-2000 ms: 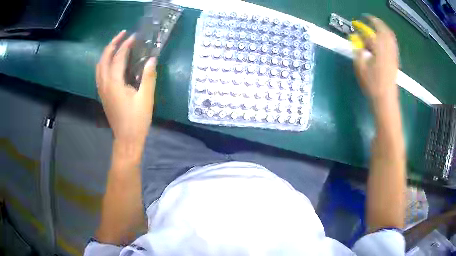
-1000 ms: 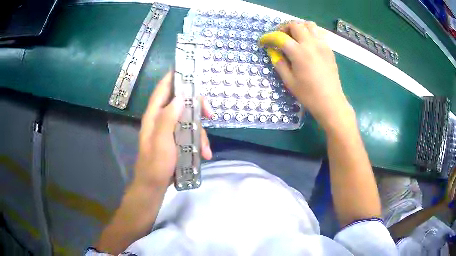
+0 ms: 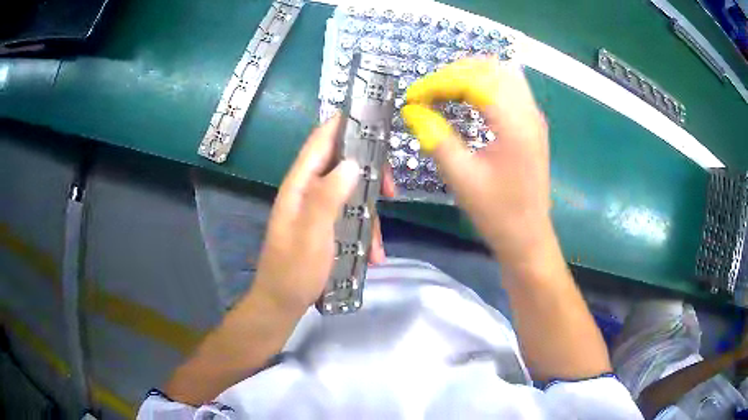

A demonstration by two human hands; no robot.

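Note:
My left hand holds a long grey bar fixture upright in front of me, fingers wrapped around its sides, its row of seats facing up. My right hand, with yellow finger cots on thumb and index finger, is just right of the bar's top end. Its fingertips are close together; whether a small component is between them cannot be seen. The clear blister tray of round silvery components lies behind, partly hidden by the bar and my right hand.
A second bar lies slanted left of the tray. Another bar lies beyond the pale strip at the right. Stacked ribbed bars stand at the right bench edge. A dark flat object is at the top left. Another person's arm shows at lower right.
Since one second ago, the bar in my left hand has moved right, over the tray. My right hand has moved from the tray's upper right down and left, close to the bar.

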